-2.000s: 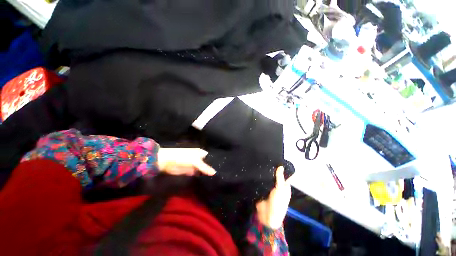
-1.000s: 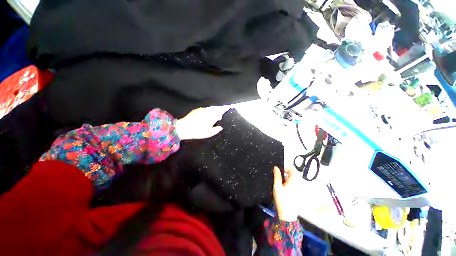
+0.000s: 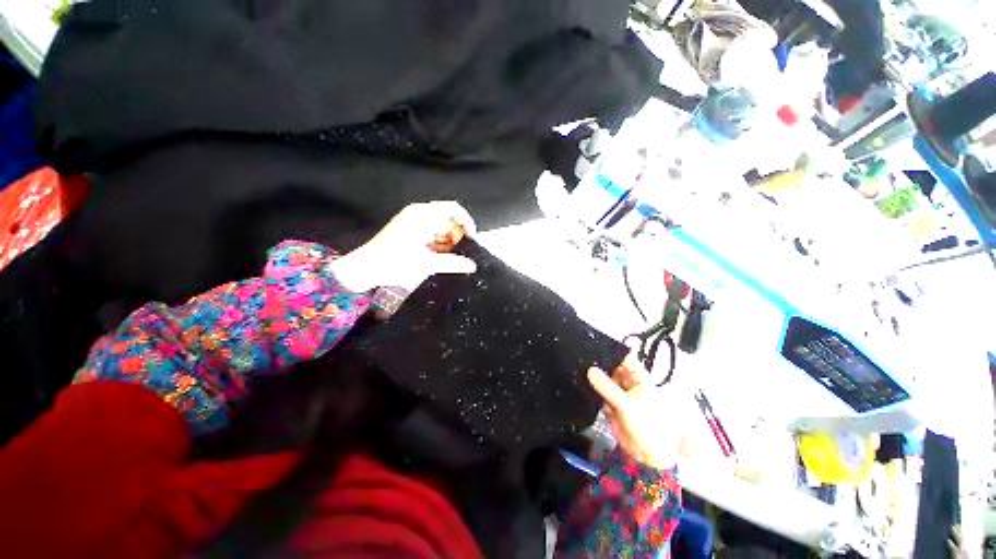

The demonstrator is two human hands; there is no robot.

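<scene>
A black cloth panel with tiny white speckles (image 3: 491, 355) is stretched between my two hands at the front edge of the white table. My left hand (image 3: 421, 242) pinches its upper left corner between thumb and fingers. My right hand (image 3: 637, 409) pinches its right corner, thumb on top. The panel's lower part runs into dark cloth over my lap, and where it ends cannot be told.
A large black cloth pile (image 3: 328, 98) lies behind my left hand. The white sewing machine (image 3: 699, 262) with its dark control panel (image 3: 846, 366) is at the right. Black scissors (image 3: 659, 347), a thin red stick (image 3: 715, 424) and a yellow roll (image 3: 837, 455) lie nearby. A red stool (image 3: 33, 213) is at far left.
My left hand has gone from lying flat on the cloth to gripping its upper corner. My right hand has closed on the right corner. The panel is now pulled up between them, speckled side showing.
</scene>
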